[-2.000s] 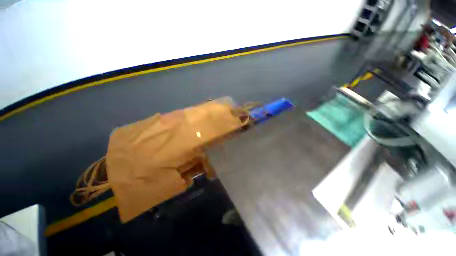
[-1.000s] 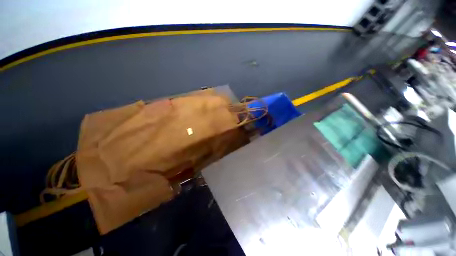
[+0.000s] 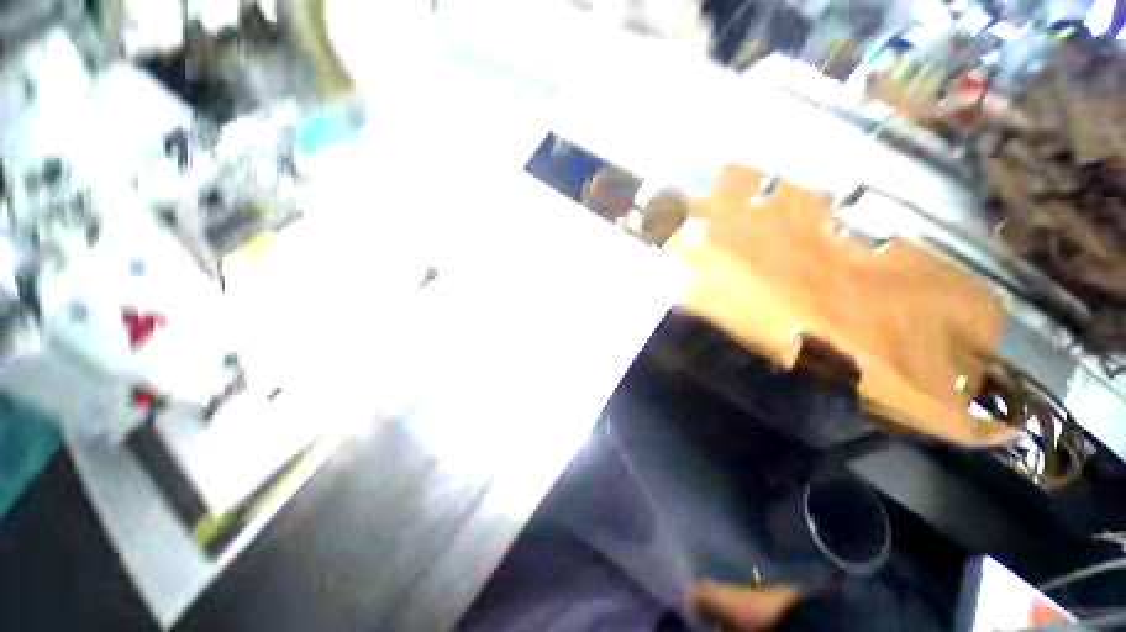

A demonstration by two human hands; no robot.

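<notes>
Tan bag panels (image 3: 852, 296) lie as a floppy stack right of the machine table, with a notch in the near edge. Thin looped handles (image 3: 1037, 432) stick out at their right end. What looks like my right hand (image 3: 741, 602) is small, blurred and cut off by the bottom edge, below the panels and apart from them. Its fingers and anything in it cannot be made out. My left hand is not in view. The white machine head (image 3: 136, 309) with red marks stands at the left, over the shiny metal bed (image 3: 383, 519).
A round see-through cup or ring (image 3: 847, 519) is below the panels. A yellow strip (image 3: 216, 531) lies by the machine. A blue patch (image 3: 568, 167) shows beyond the table. A brown pile (image 3: 1062, 161) is at the upper right. A white and red object (image 3: 1013, 599) is at the lower right.
The view has swung from the panels by the wall at left to different tan panels at right. The machine now shows at the left, and a hand has appeared at the bottom edge.
</notes>
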